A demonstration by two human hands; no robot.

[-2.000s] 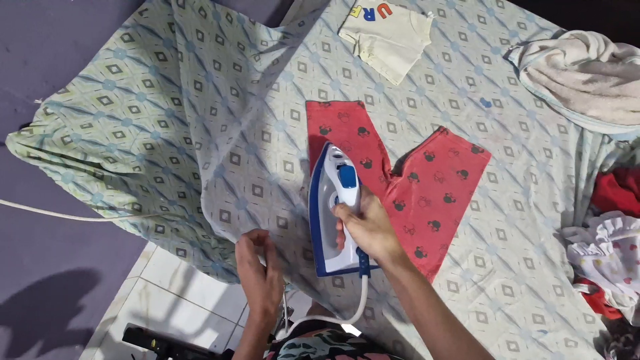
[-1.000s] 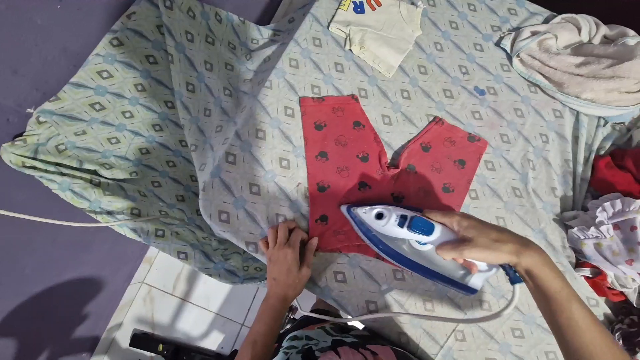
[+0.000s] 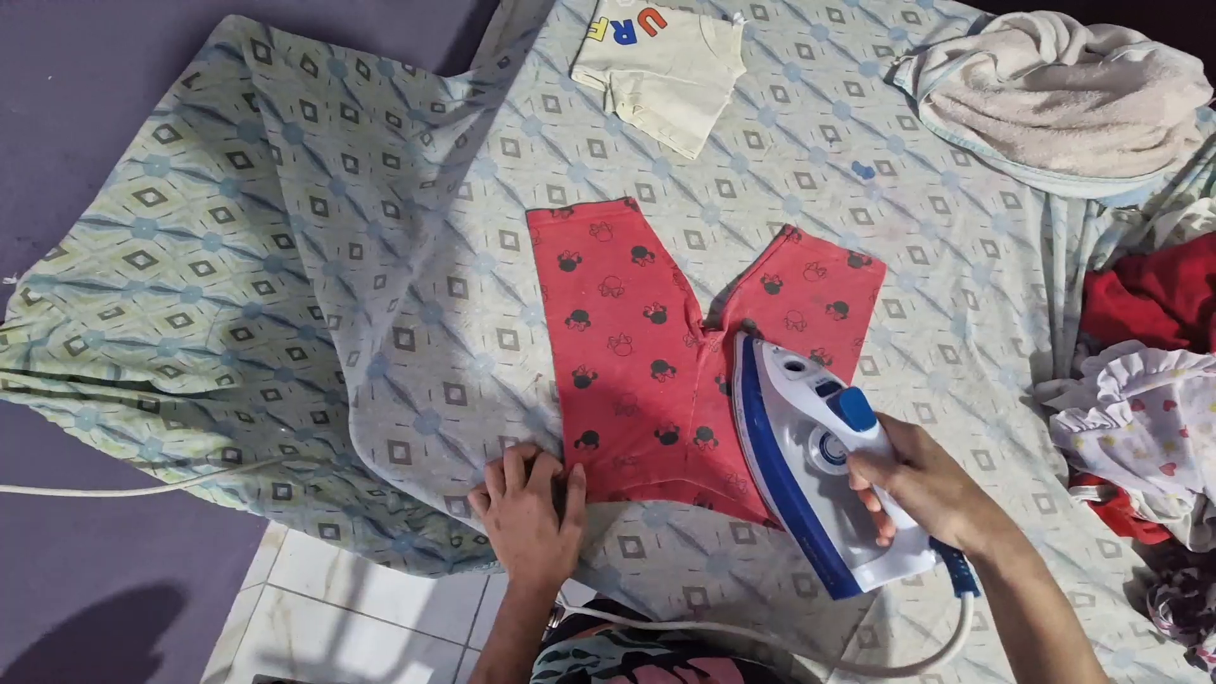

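Red printed shorts [image 3: 627,380] lie flat on a patterned cloth [image 3: 456,361], legs pointing away from me and waistband toward me. My right hand [image 3: 917,484] is closed around the handle of a blue and white steam iron [image 3: 807,465]. The iron rests on the right part of the shorts, its tip near the crotch seam; its heel reaches past the waistband onto the cloth. My left hand [image 3: 537,508] lies with fingers spread at the lower left corner of the shorts, fingertips at the fabric edge. The iron's white cord [image 3: 741,632] runs from its heel along my lap.
A folded cream garment with coloured letters [image 3: 665,76] lies beyond the shorts. At the far right is a bundled beige towel [image 3: 1064,95]. Red cloth [image 3: 1154,294] and a white ruffled garment [image 3: 1140,408] are piled at the right edge. White floor tiles [image 3: 361,617] show below the cloth's edge.
The iron has swung from lying crosswise over the waistband to pointing away from me, on the right part of the shorts. Two seconds ago my left hand was off the shorts; now it is at their corner.
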